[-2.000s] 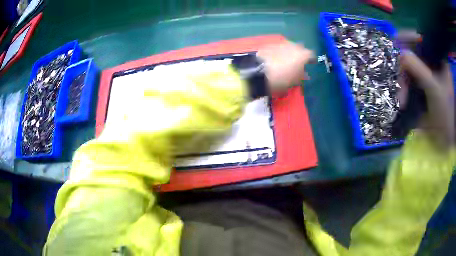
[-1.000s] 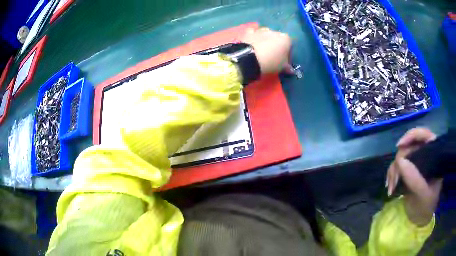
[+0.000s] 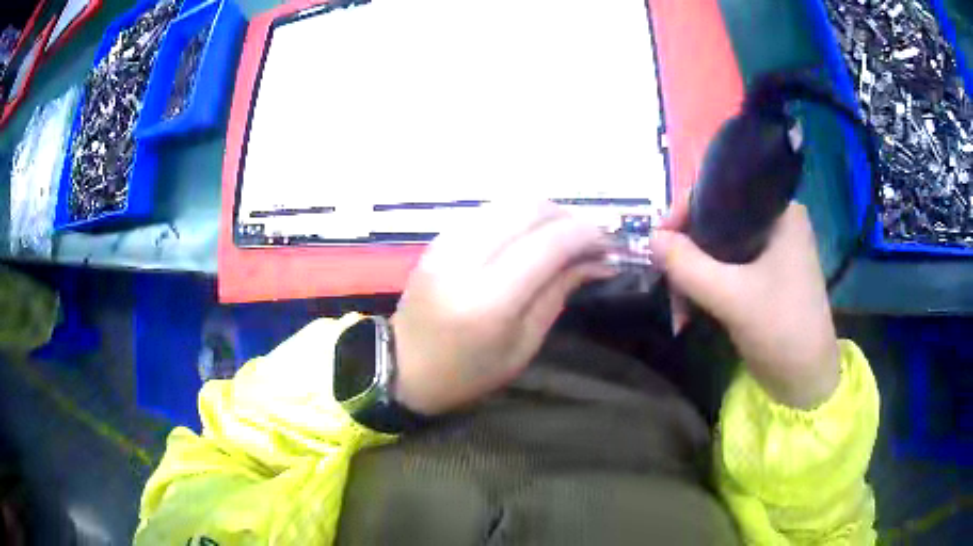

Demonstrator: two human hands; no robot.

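Observation:
A glaring white panel [image 3: 448,117] with a thin dark rim lies on a red pad [image 3: 309,275]. My left hand [image 3: 480,304], with a dark watch on its wrist, is at the panel's lower right edge. Its fingertips are on a small silver hinge [image 3: 632,247] at the lower right corner. My right hand [image 3: 747,283] holds a thick black electric screwdriver [image 3: 745,181] beside that corner. Its thumb and fingertips are close to the hinge. The screwdriver bit and any screw cannot be made out.
A blue bin of metal pieces [image 3: 909,107] stands at the right, with the black cord beside it. At the left are another blue hinge bin [image 3: 107,139], a smaller blue screw bin [image 3: 187,80] and a clear plastic bag [image 3: 41,176]. Red pads lie at the far upper left.
My left hand has come back from the bench right of the panel to the lower right corner. My right hand has brought the black screwdriver in to the same corner. The view has shifted.

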